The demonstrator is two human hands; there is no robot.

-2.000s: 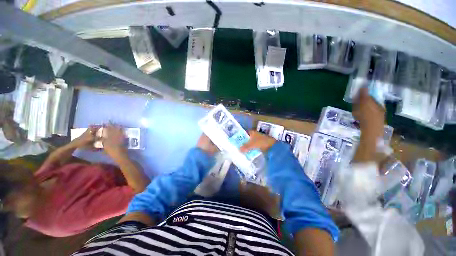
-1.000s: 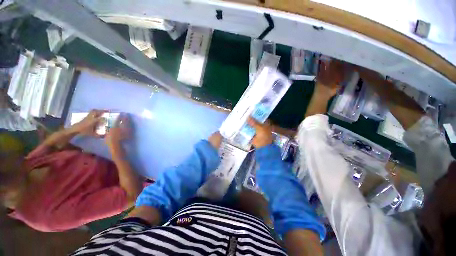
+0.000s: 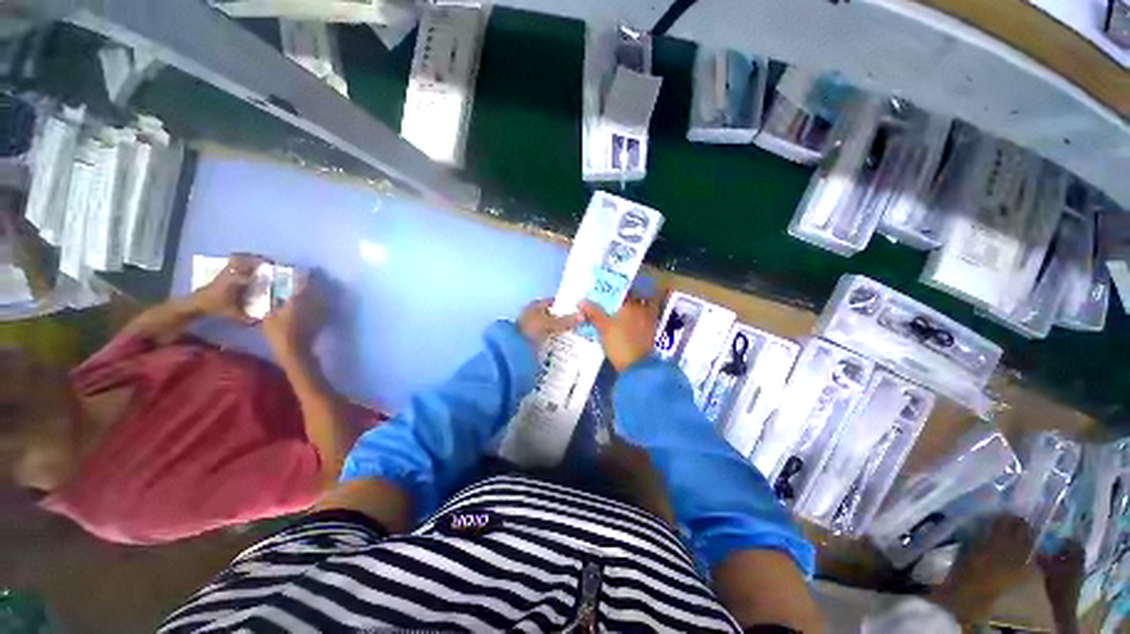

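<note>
My left hand (image 3: pixel 545 325) and my right hand (image 3: pixel 626 330) meet at the lower end of a white insert card (image 3: pixel 606 254), which has dark round pictures and pale-blue areas and is tilted up to the right. Both hands grip it, the right thumb on its face. Below my hands a white printed carton (image 3: pixel 553 399) with black lettering lies slanted near my body, partly under my left hand. Whether the card is inside a clear pack cannot be told.
Clear packs with black cables (image 3: pixel 809 427) lie on the tan bench right. More packs (image 3: pixel 613 103) lie on the green conveyor (image 3: pixel 533 161). Left are a blue bench top (image 3: pixel 421 273), a co-worker in red (image 3: pixel 198 434) and a white stack (image 3: pixel 99 198). A co-worker's hands (image 3: pixel 991 570) are lower right.
The held card has moved down and left, nearer my body, and stands steeper. The white-sleeved co-worker's arms have pulled back from the conveyor to the lower right. The view has shifted.
</note>
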